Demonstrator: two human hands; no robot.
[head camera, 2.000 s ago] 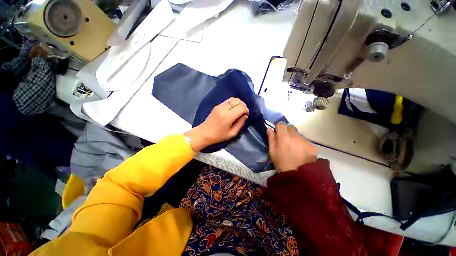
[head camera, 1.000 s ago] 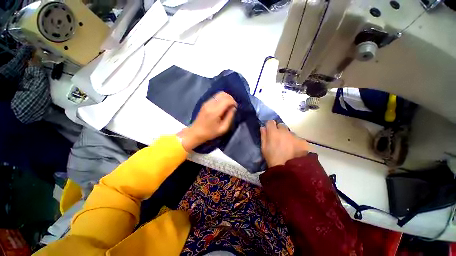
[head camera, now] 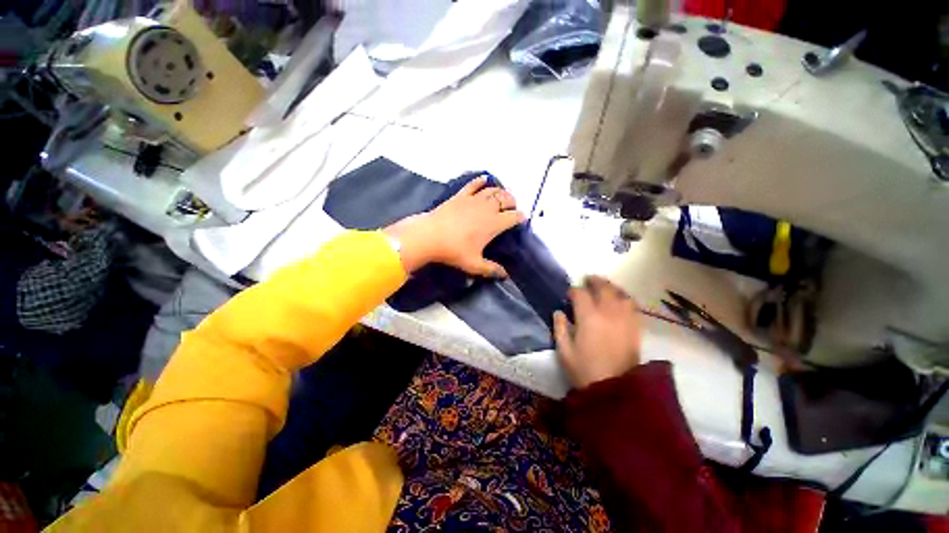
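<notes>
A navy cut piece with a duller grey-black side lies on the white table in front of the lockstitch machine. My left hand lies on the cloth with its fingers spread, pressing it down. My right hand is at the right end of a folded navy strip, its thumb and fingers on the cloth edge. The presser foot area is brightly lit, just beyond the cloth. Dark scissors lie open on the machine bed, right of my right hand.
White strips lie left of the cloth. A second machine stands at the far left. A clear plastic bag is at the back. A navy-and-white piece lies under the machine arm. A flat black item and a cord lie right.
My left hand has opened from a pinch and moved slightly up and right over the cloth. The navy part now lies as a flatter strip. The view has shifted, and the scissors now show.
</notes>
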